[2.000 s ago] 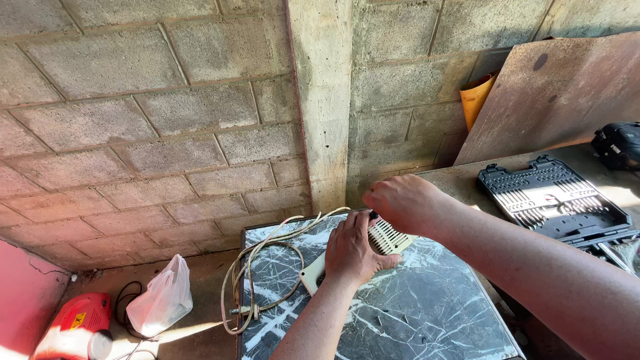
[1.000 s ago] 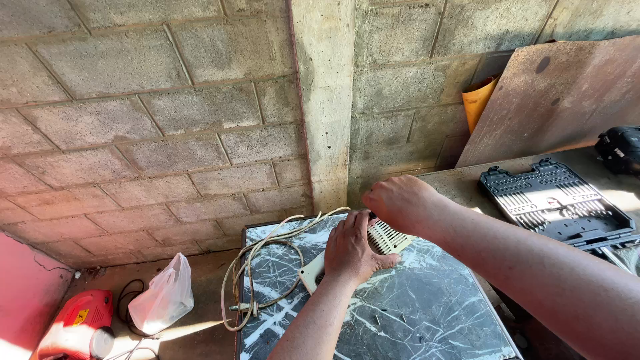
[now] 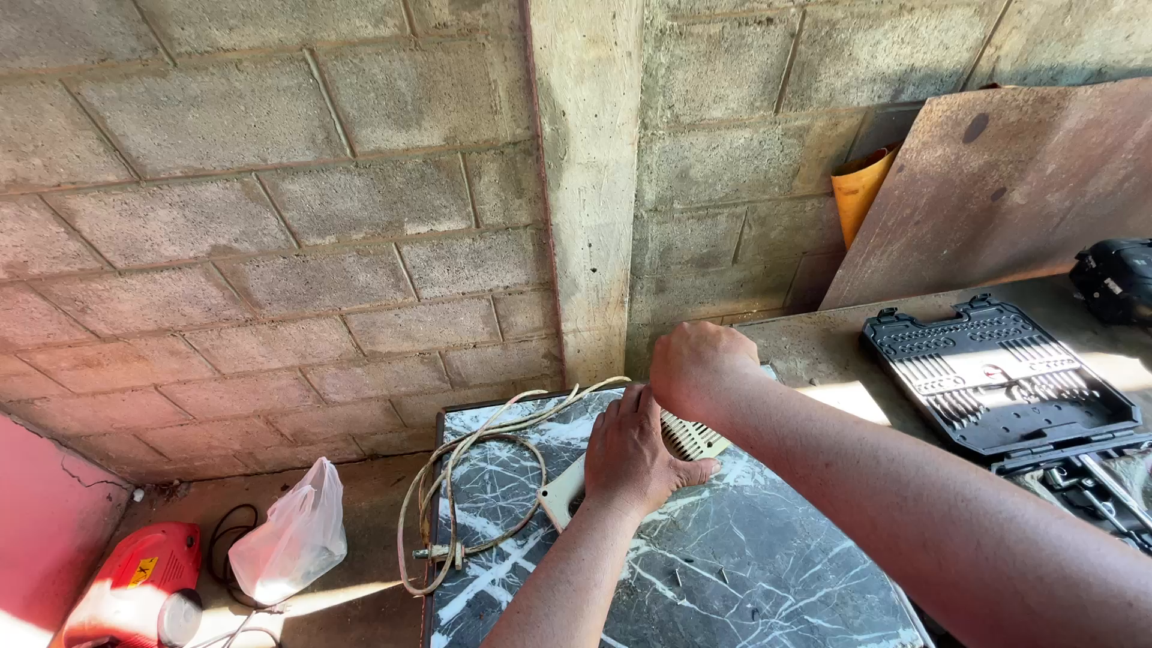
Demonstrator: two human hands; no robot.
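A cream plastic housing with slotted vents [image 3: 691,437] lies on a dark marble-patterned tabletop [image 3: 747,549]. My left hand [image 3: 633,454] presses on it, fingers over the top and thumb at its near side. Closed in a fist, my right hand [image 3: 704,369] is at the far edge of the housing, touching or nearly touching the left fingertips; what it grips is hidden. The housing's flat cream end [image 3: 560,495] shows left of my left hand. A looped cream power cord [image 3: 450,477] with a plug [image 3: 439,552] lies at the table's left edge. Small screws [image 3: 679,578] rest near the front.
At right, an open black socket-and-wrench case [image 3: 999,378] lies beside a black tool or case [image 3: 1116,279]. A rusty metal sheet [image 3: 1008,180] and a yellow-orange object [image 3: 861,193] lean on the block wall. A red power tool [image 3: 135,576] and a plastic bag [image 3: 292,540] are on the floor at left.
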